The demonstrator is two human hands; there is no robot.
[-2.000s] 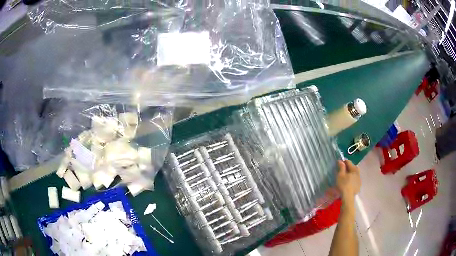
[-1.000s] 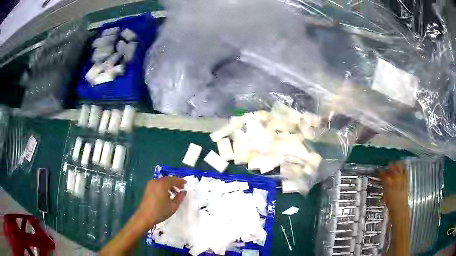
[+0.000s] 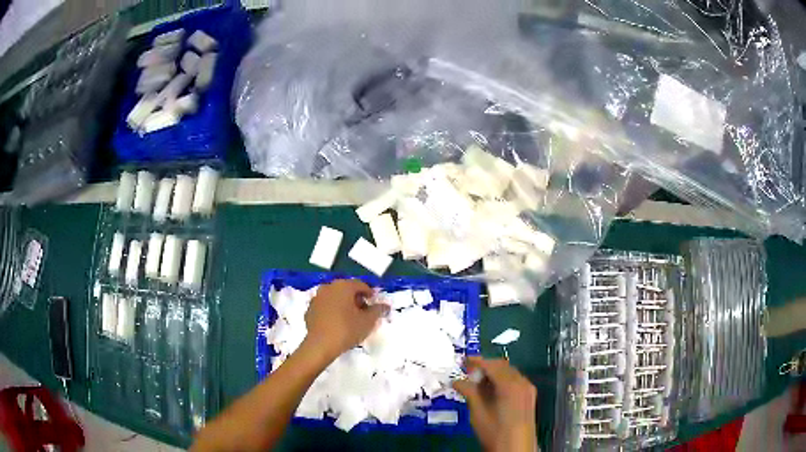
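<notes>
The near blue bin (image 3: pixel 265 331) is full of small flat white pads (image 3: pixel 380 384). My left hand (image 3: pixel 340 313) is over the bin's upper part, with its fingertips pinched on a small white piece, likely a pad. My right hand (image 3: pixel 502 397) is at the bin's right edge, fingers curled together; something small and pale shows at its fingertips, too blurred to name. The right tray (image 3: pixel 570 353) holds rows of thin stems (image 3: pixel 650 353). A white piece (image 3: pixel 506 336) lies on the mat above my right hand, with a thin pin-like item partly hidden below it.
The left tray (image 3: pixel 102 353) holds white cylinders (image 3: pixel 168 258). Cream blocks (image 3: pixel 451 212) spill from a large clear bag (image 3: pixel 566 79) behind the near bin. The far blue bin (image 3: pixel 231 88) is upper left. A dark flat case (image 3: pixel 59 337) lies at left; empty ribbed trays (image 3: pixel 725 327) are at right.
My right hand has moved left from the right tray to the near bin's right edge. My left hand has moved right and slightly up over the pads. The view has shifted slightly.
</notes>
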